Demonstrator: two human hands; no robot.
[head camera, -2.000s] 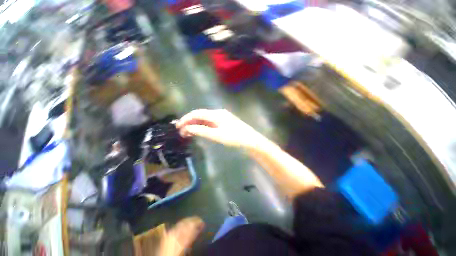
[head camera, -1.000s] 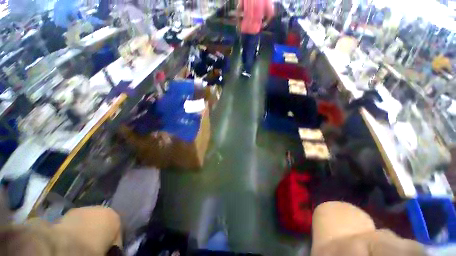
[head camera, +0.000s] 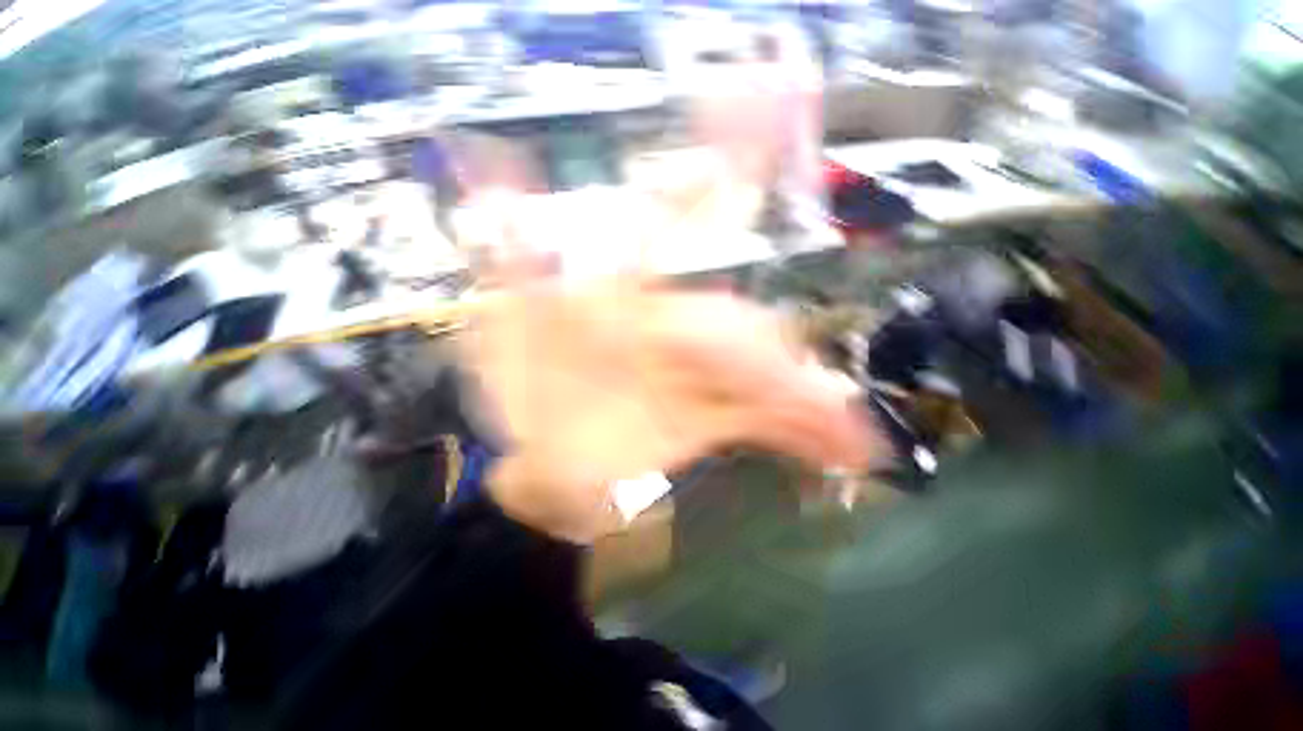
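Observation:
My left hand (head camera: 615, 379) is large and blurred in the middle of the view, raised, with a dark sleeve (head camera: 457, 628) coming from the lower left. Its thumb stretches out to the right, apart from the fingers. The fingertips fade into the bright background; no held thing shows. My right hand is out of view.
A white table with a yellow edge (head camera: 336, 336) runs behind my hand, bearing dark pieces (head camera: 243, 326). A light grey piece (head camera: 296, 521) hangs or lies at lower left. A blurred pink shape (head camera: 757, 122), possibly a person, is beyond. Green floor (head camera: 915, 600) lies lower right.
The view has swung from the aisle towards the tables. My left hand has risen from the bottom edge to the middle. The right hand, at the bottom edge before, has left the view.

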